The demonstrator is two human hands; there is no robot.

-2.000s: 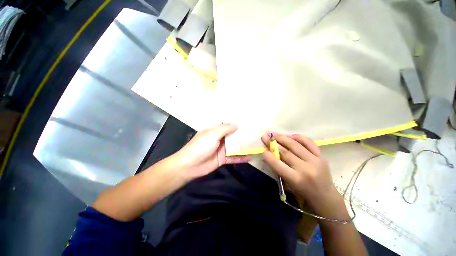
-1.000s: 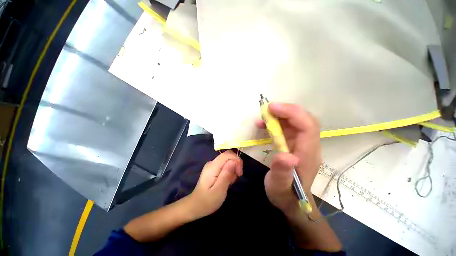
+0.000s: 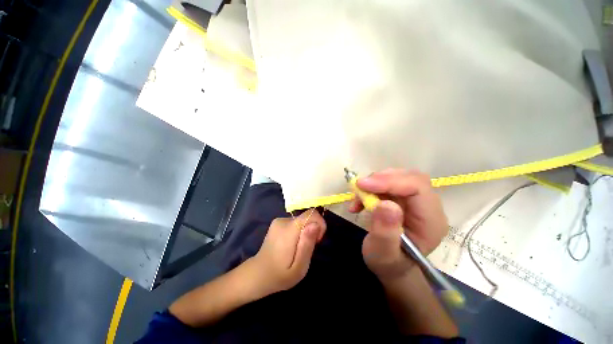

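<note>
A large pale grey-beige panel (image 3: 430, 94) lies over the table, with a yellow edge binding (image 3: 497, 176) along its near side. My left hand (image 3: 290, 250) is closed just below the panel's near left corner, pinching fine yellowish thread ends (image 3: 309, 216) that run up to the binding. My right hand (image 3: 406, 222) holds a pen-like tool (image 3: 420, 259) with yellow wrapping; its small metal tip points up and left, over the panel above the binding. The tool's tail is blurred.
A shiny sheet-metal stand (image 3: 121, 154) is at the left, with a dark open frame beside it. The pale table (image 3: 181, 94) shows ruler-like marks at lower right, where a thin cord (image 3: 470, 235) lies looped. Grey tabs (image 3: 597, 80) and more yellow edges show at upper left and right.
My left hand has left the panel corner and closed on the threads below it. My right hand has lifted the tool off the binding and tilted it; its tip was higher one second ago.
</note>
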